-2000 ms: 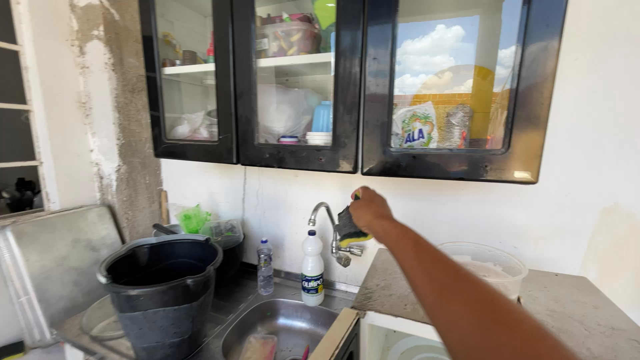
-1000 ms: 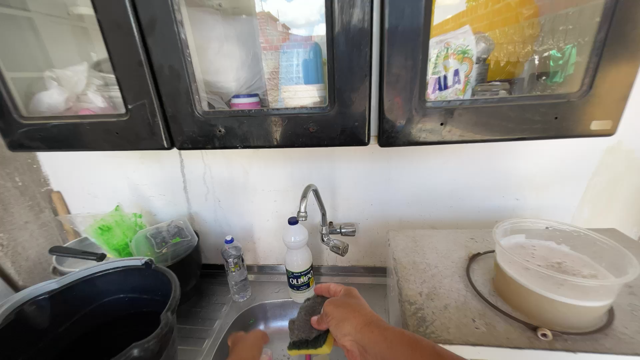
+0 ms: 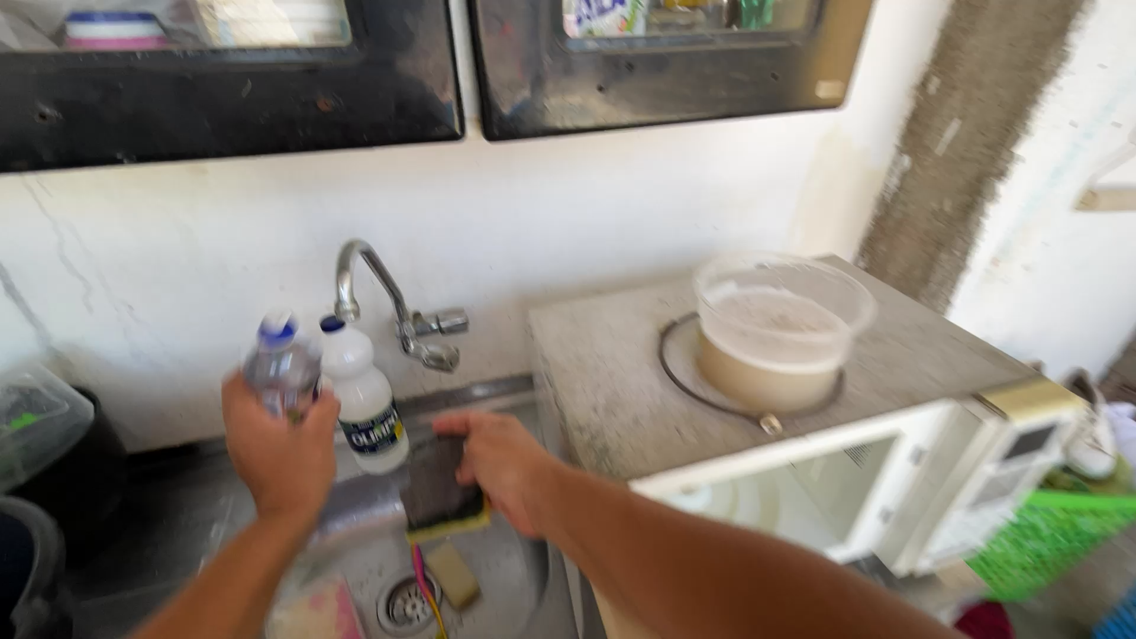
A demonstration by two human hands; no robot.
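Observation:
My left hand (image 3: 280, 444) grips a clear plastic bottle (image 3: 282, 364) with a blue cap, held upright just left of a white plastic bottle (image 3: 368, 399) with a dark label. My right hand (image 3: 501, 466) is at a dark scouring pad with a yellow sponge edge (image 3: 445, 493) at the back rim of the steel sink; whether the fingers still grip it is blurred. Below, in the sink (image 3: 515, 577), lie a small beige sponge (image 3: 453, 575), a pink and yellow thin-handled item (image 3: 426, 577) near the drain (image 3: 408, 605), and a pale and pink block-like item (image 3: 318, 612).
A chrome faucet (image 3: 390, 302) arches over the white bottle. On the right, a clear tub of cloudy liquid (image 3: 772, 337) stands on a microwave (image 3: 612, 382) with its door open, beside a dark cord loop (image 3: 670, 364). A dark bucket (image 3: 40, 568) is at the left; black cabinets (image 3: 657, 89) hang above.
My left hand has taken hold of the clear bottle, which stood beside the white bottle. My right hand has moved the scouring pad to the sink's back rim. The view has turned right and down.

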